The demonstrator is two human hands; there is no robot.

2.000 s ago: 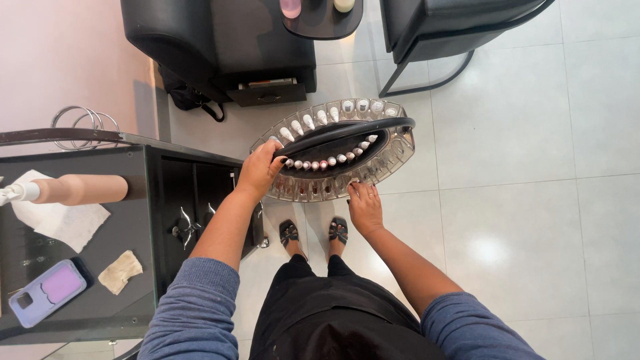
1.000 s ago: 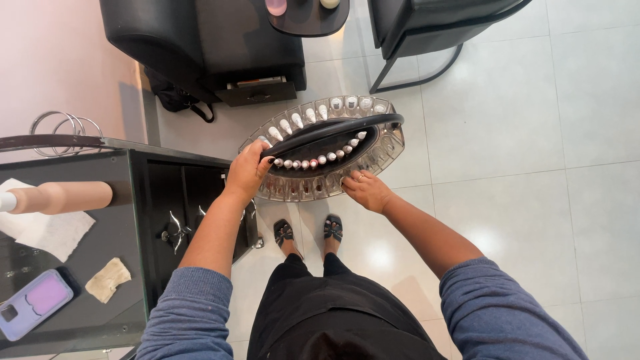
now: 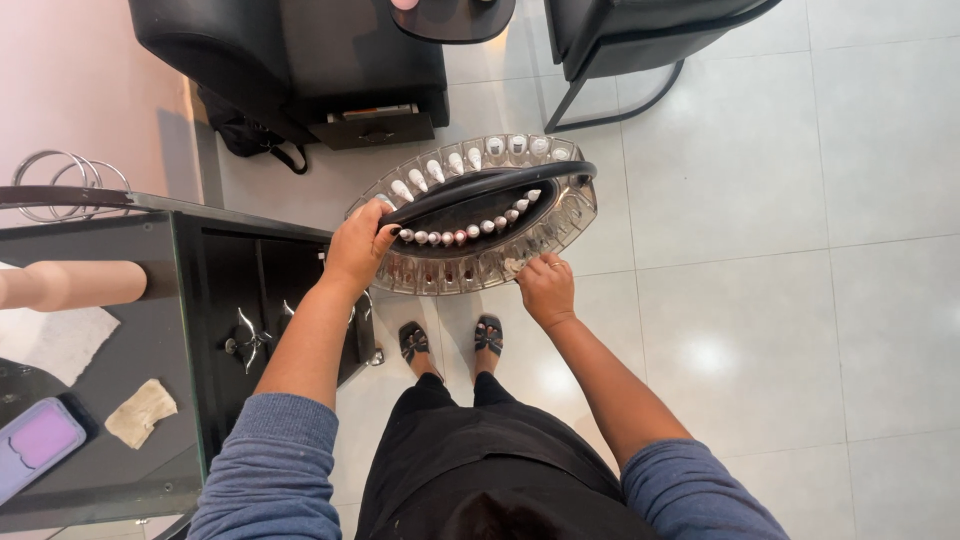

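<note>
An oval clear plastic nail polish carrier [image 3: 562, 225] with a black arched handle [image 3: 480, 184] is held up over the tiled floor. White-capped bottles [image 3: 436, 170] stand in slots along its far side, and a curved row of small bottles [image 3: 472, 231] lines the black middle. My left hand [image 3: 360, 244] grips the carrier's left end by the base of the handle, its thumb on top. At the near right rim is my right hand [image 3: 546, 283], fingers curled against the edge; a small pale piece [image 3: 514, 265] shows by its fingertips, and what it is I cannot tell.
On the left, a black glass-topped cabinet [image 3: 169, 450] bears a pinkish bottle [image 3: 90, 285], white paper [image 3: 67, 337], a crumpled beige cloth [image 3: 141, 414] and a phone in a purple case [image 3: 41, 446]. Ahead are a black armchair [image 3: 360, 56], its open drawer [image 3: 375, 131], a small table [image 3: 457, 26] and another chair [image 3: 645, 45].
My right hand has shifted a little along the carrier's near rim, and its fingers are now more curled. My left hand keeps its hold on the left end.
</note>
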